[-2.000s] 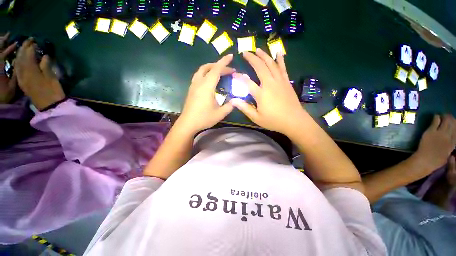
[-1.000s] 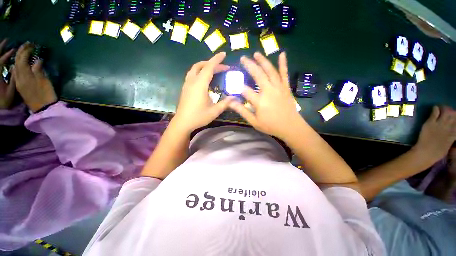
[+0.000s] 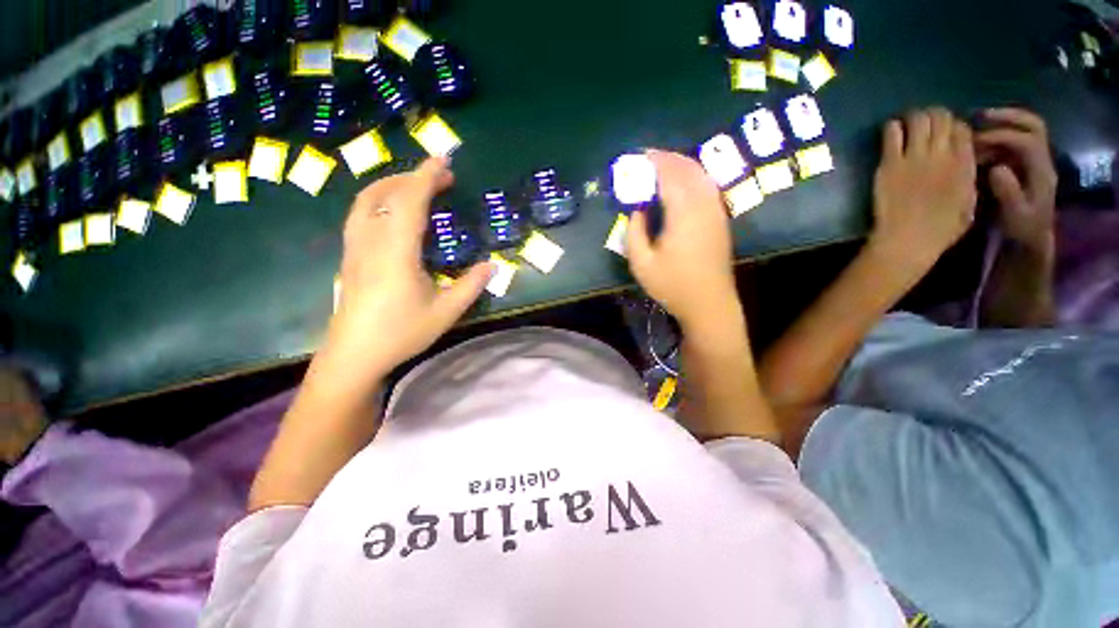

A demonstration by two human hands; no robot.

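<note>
My right hand [image 3: 687, 233] holds a white-faced unit [image 3: 634, 179] between thumb and fingers, low over the bench or on it; its underside is hidden. A white pouch battery [image 3: 617, 234] shows beside my thumb. My left hand [image 3: 390, 260] has thumb and fingers apart around a dark housing [image 3: 448, 238]; contact is unclear. Two more dark housings, one in the middle [image 3: 498, 217] and one nearer my right hand [image 3: 551, 196], lie in the same row with white batteries below them.
Rows of dark housings [image 3: 325, 107] with yellow-edged batteries lie at the left on the dark green bench [image 3: 577, 74]. White-faced units [image 3: 762, 129] lie in two groups at the right. Another person's hands [image 3: 926, 178] rest at the right edge; a pink sleeve [image 3: 111, 472] is at lower left.
The view has turned right. The white-faced unit, earlier between both hands, is now in my right hand alone, beside the other white-faced units. My left hand has moved away to the dark housings.
</note>
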